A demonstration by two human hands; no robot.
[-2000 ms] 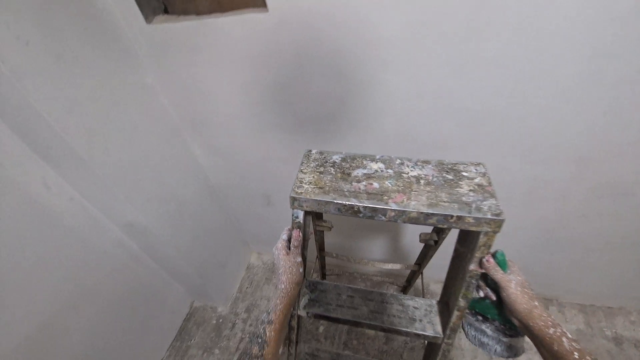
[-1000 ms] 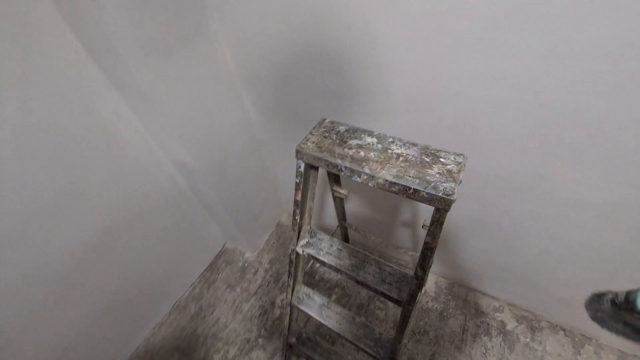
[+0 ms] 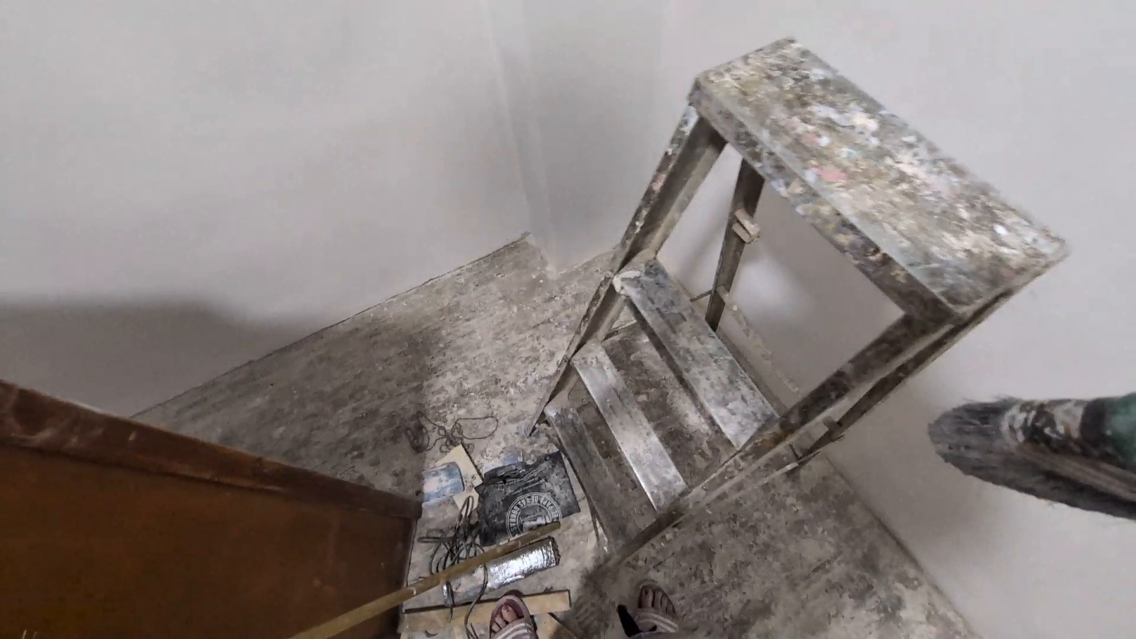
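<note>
A paint-splattered stepladder (image 3: 879, 169) stands right of centre, its broad top step toward me and several lower treads (image 3: 630, 426) beneath it. At the right edge a wide, round-ended paintbrush (image 3: 985, 444) with dark wet-looking bristles and a green part juts into view beside the ladder. What holds the brush is outside the frame. Neither my left hand nor my right hand shows. My feet in sandals (image 3: 657, 608) are at the bottom, on the paint-stained floor by the ladder's foot.
A brown wooden panel or furniture piece (image 3: 204, 524) fills the lower left. On the floor lie a black printed bag (image 3: 528, 497), tangled cord (image 3: 457, 541), a foil-like silver object (image 3: 515, 568), a long thin stick (image 3: 435, 577) and wood strips. Pale walls (image 3: 311, 151) meet behind the ladder.
Both hands were at the ladder's sides two seconds ago, the right one with the green-handled brush; now neither shows. The brush has come farther into view since one second ago. The view has swung left and down.
</note>
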